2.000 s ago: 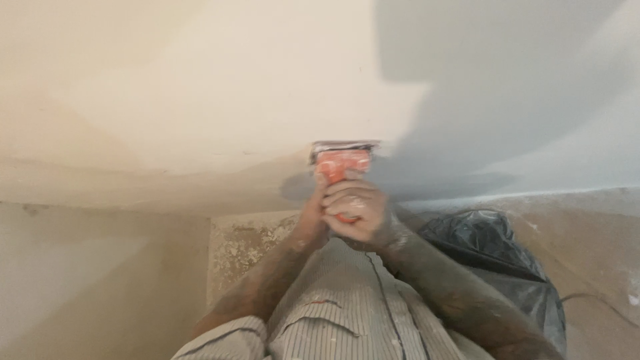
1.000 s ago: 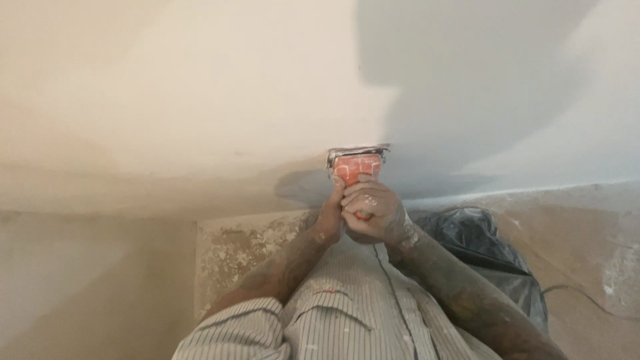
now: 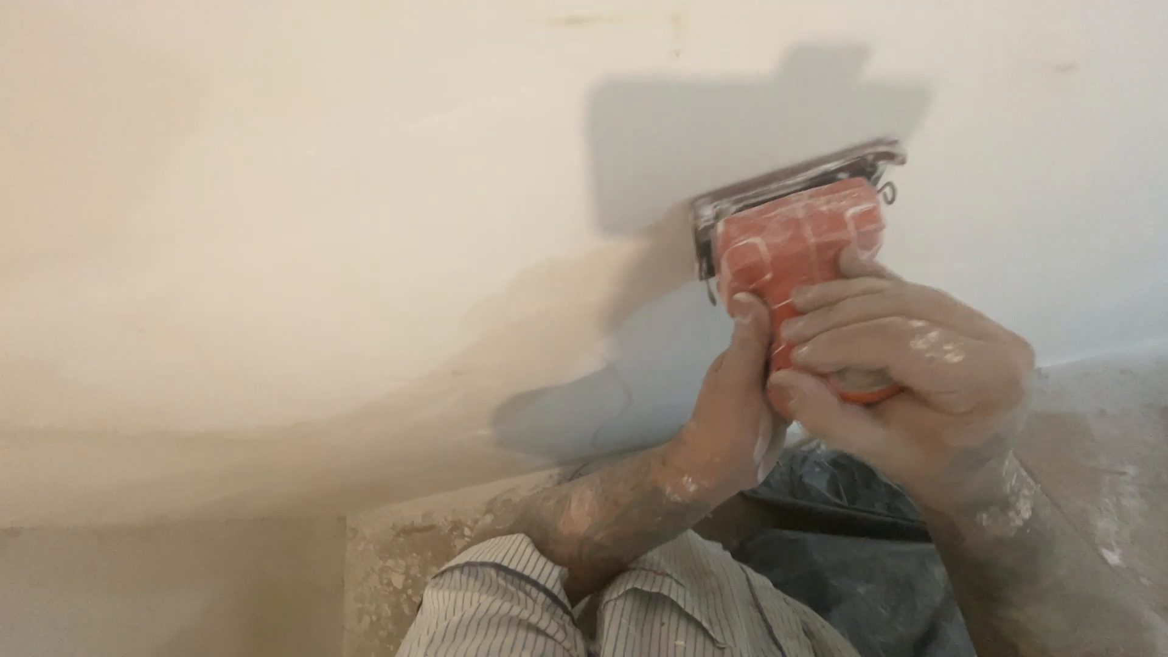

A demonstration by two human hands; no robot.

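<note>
An orange electric sheet sander [image 3: 803, 242], dusted with white, is held in both hands with its dark pad tilted toward the pale wall [image 3: 319, 274]. My left hand [image 3: 739, 411] grips the lower left side of its body, thumb pointing up along it. My right hand [image 3: 912, 374] wraps the body from the right, with white dust on the knuckles. Small wire clamp levers stick out at both ends of the pad. Whether the pad touches the wall cannot be told. The sander's shadow falls on the wall to the upper left.
Black plastic sheeting or a bag [image 3: 839, 557] lies below my hands. A dusty, speckled surface [image 3: 392, 557] is at the lower left, beside a wall corner. Dusty floor [image 3: 1095, 474] shows at the right. My striped shirt fills the bottom middle.
The sander and both hands have moved up and to the right and appear larger. The sander's pad, roughly level before, is now tilted. Both hands have kept hold of it.
</note>
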